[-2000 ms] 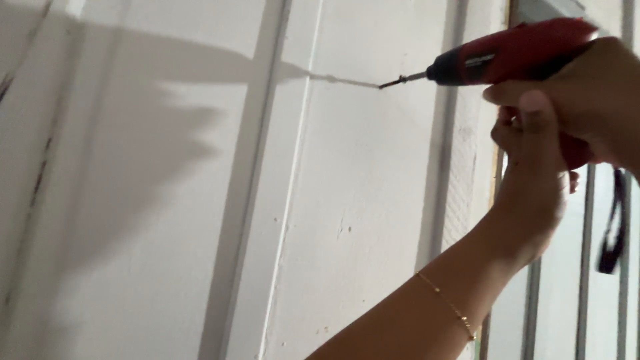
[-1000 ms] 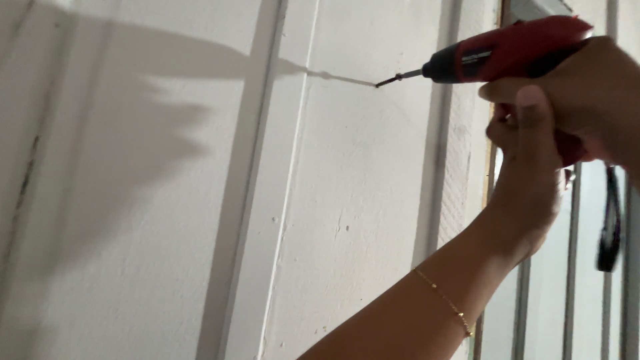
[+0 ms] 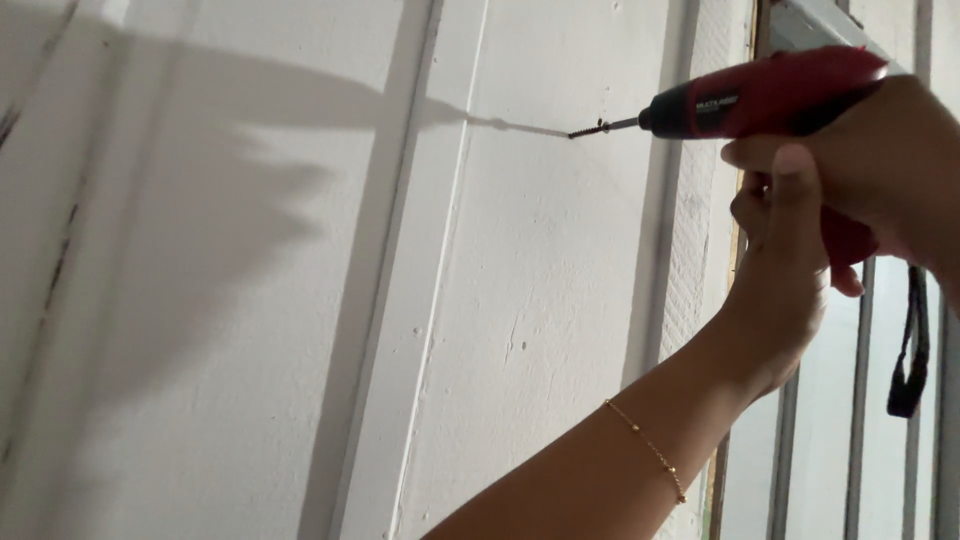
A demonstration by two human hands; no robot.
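Observation:
A red and black cordless screwdriver points left at a white wooden plank wall. On its bit sits a dark screw hook, whose threaded tip touches the wall. My right hand is wrapped around the tool's grip from the right. Below it, my left hand closes on the lower part of the grip, thumb up; part of its fingers is hidden. A thin gold chain bracelet lies on the left forearm. From the tool's base hangs a black wrist strap.
A raised vertical batten runs up the wall left of the screw tip. Shadows of the tool and hands fall across the planks. To the right stand a rough-edged wooden post and a light panel with dark vertical bars.

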